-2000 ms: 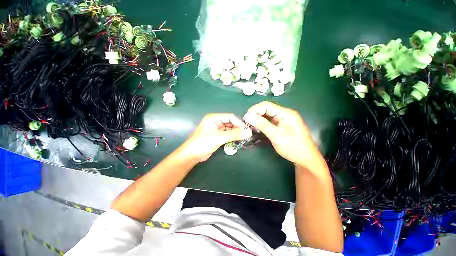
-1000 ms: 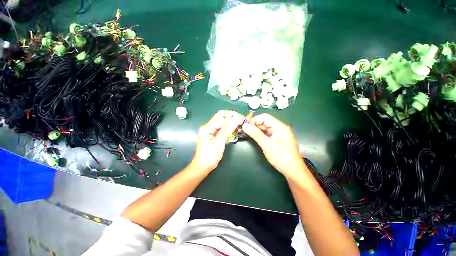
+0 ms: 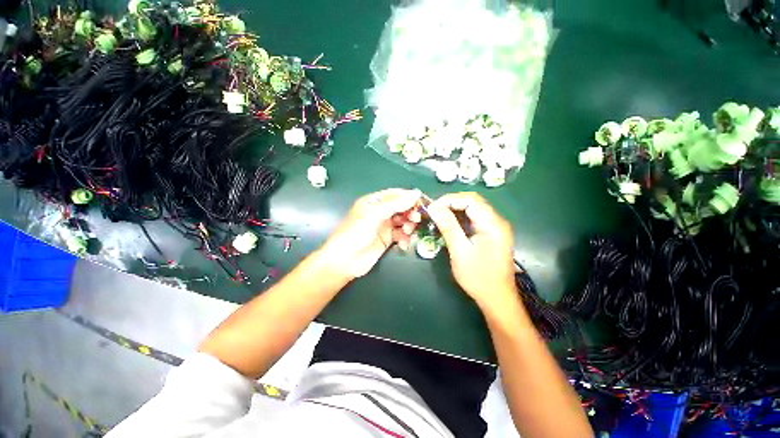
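My left hand [image 3: 374, 229] and my right hand [image 3: 475, 244] meet above the dark green tabletop [image 3: 393, 312], fingertips nearly touching. Both pinch thin lead wires [image 3: 423, 205], small and mostly hidden by the fingers. A pale plastic housing [image 3: 429, 247] hangs or lies just below the fingertips, between the hands; its link to the wires is hidden. A black cable runs out beside my right wrist toward the right-hand pile. A clear plastic bag [image 3: 466, 64] with loose pale housings [image 3: 469, 147] lies beyond the hands.
The left-hand pile of cable assemblies [image 3: 154, 128] is tangled, with pale parts and coloured wires. The right-hand pile [image 3: 676, 291] has black coils, with pale green parts at its far side. Blue bins [image 3: 32, 272] show below the table edge at left and right.
The pale housing shows again below the fingers, after being mostly covered. My fingers have shifted slightly on the wires. A black cable now shows beside my right wrist. The view has shifted a little.
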